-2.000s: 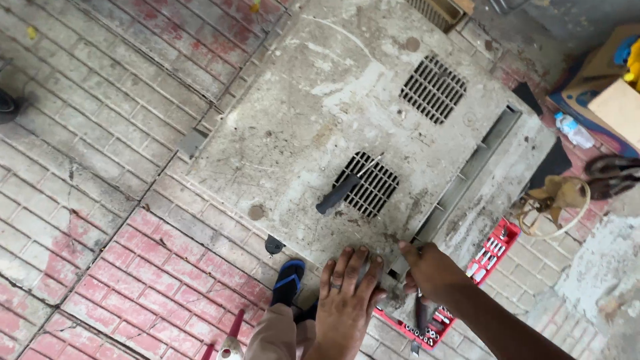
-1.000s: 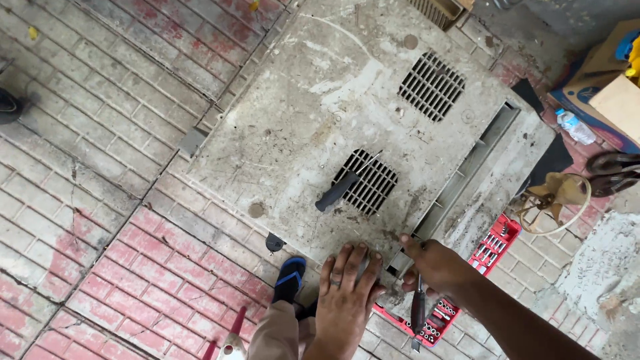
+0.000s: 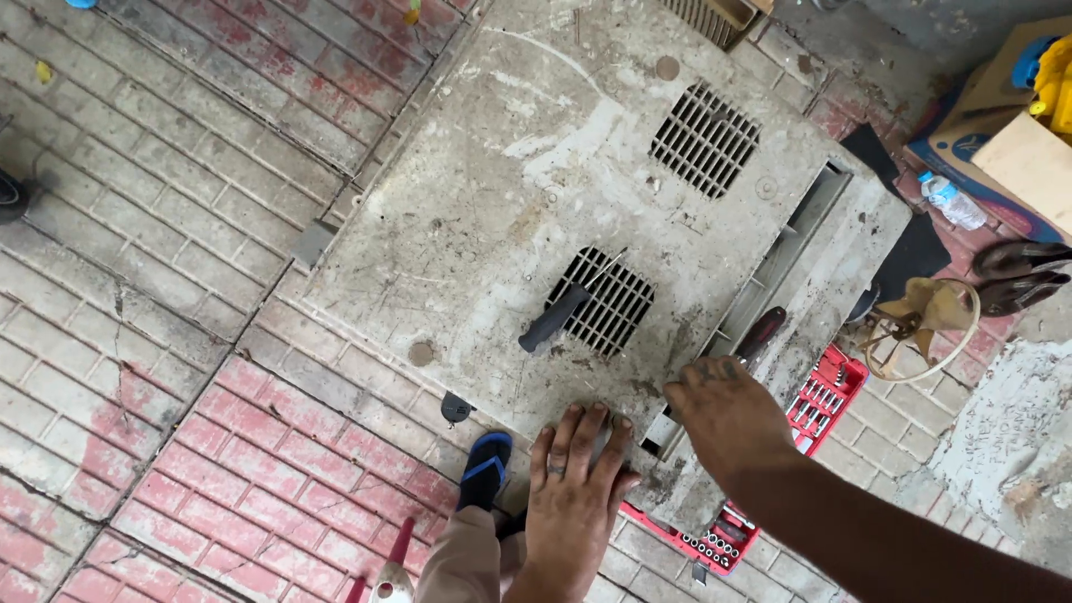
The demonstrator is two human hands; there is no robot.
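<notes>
A large, dirty grey plastic panel [image 3: 469, 226] with two vent grilles lies below me. My left hand [image 3: 578, 477] rests on its near edge, fingers slightly spread, holding nothing. My right hand [image 3: 737, 419] is over the near end of the panel's long slot [image 3: 779, 251], fingers curled; what they touch is hidden. A screwdriver with a dark red and black handle [image 3: 762, 333] projects beyond the knuckles; its shaft is hidden, and whether I grip it cannot be told. Another screwdriver, black-handled [image 3: 554, 318], lies across the nearer grille [image 3: 620, 314].
A red socket set case [image 3: 854, 373] lies partly under the panel's right side. Further right are a fan-like part with a round rim [image 3: 921, 331], dark shoes [image 3: 1017, 276], a plastic bottle [image 3: 952, 201] and a cardboard box [image 3: 1030, 163]. My foot in a blue-strapped sandal [image 3: 486, 469] stands near the edge.
A screwdriver handle now shows beyond my right knuckles; before, one showed below that hand. The right hand has turned and its fingers now reach over the slot. My left hand stays on the edge.
</notes>
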